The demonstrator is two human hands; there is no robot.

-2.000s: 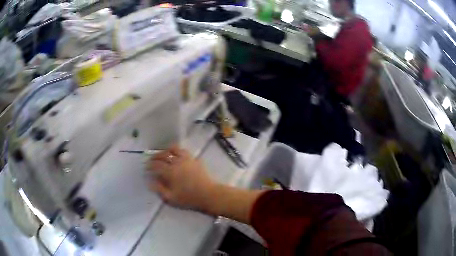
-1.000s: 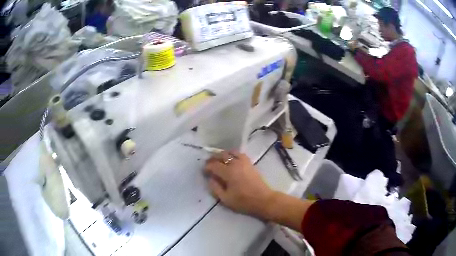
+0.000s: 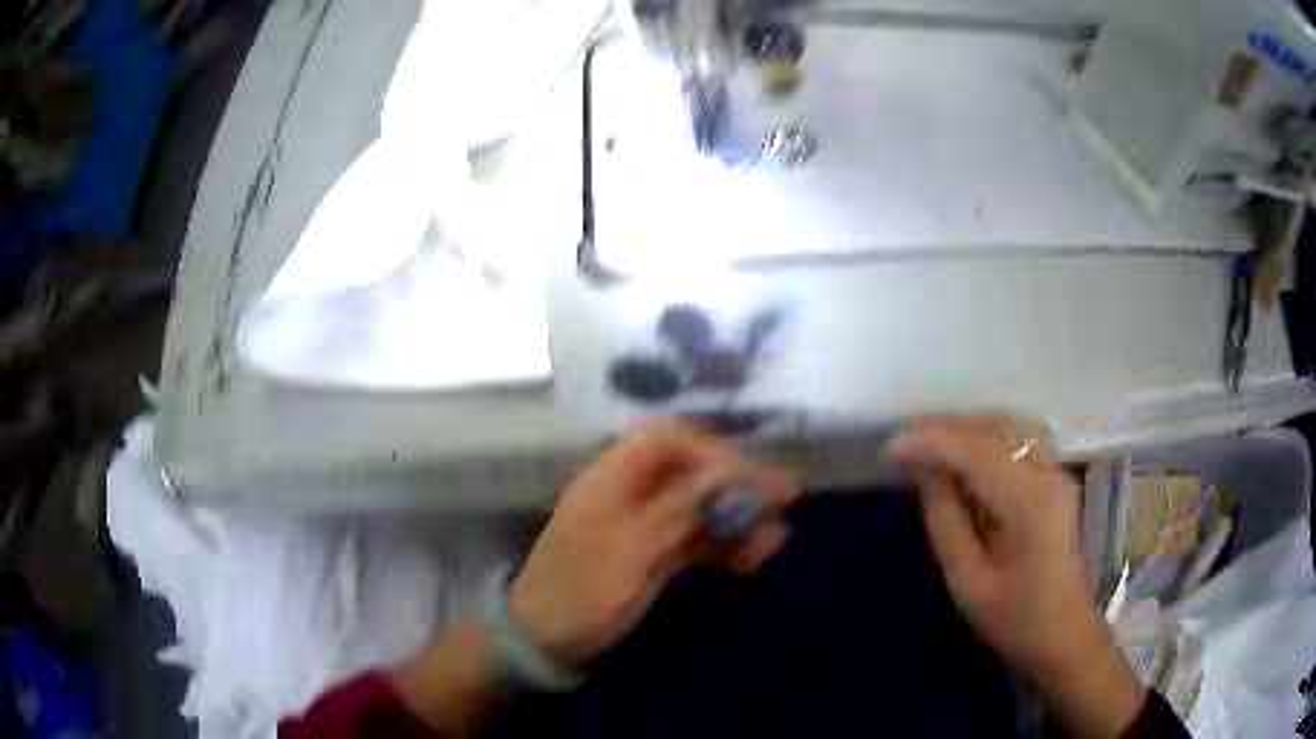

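Observation:
My left hand is at the table's front edge, fingers curled around a small, dark, shiny thing, too blurred to name. My right hand is to its right at the same edge, thumb and fingertips close together; whether they hold anything cannot be told. A white garment piece lies on the table left of the needle area. The presser foot area is glaring and blurred under the machine head, beyond my hands.
Dark round marks show on the table near its front. Dark snips or tweezers lie at the right. White cloth hangs below the table at left. A grey bin with white and tan pieces is at lower right. Dark cloth covers my lap.
The view has swung down and left to the table front. My right hand has left the machine bed and the thin stick there; my left hand has come into view.

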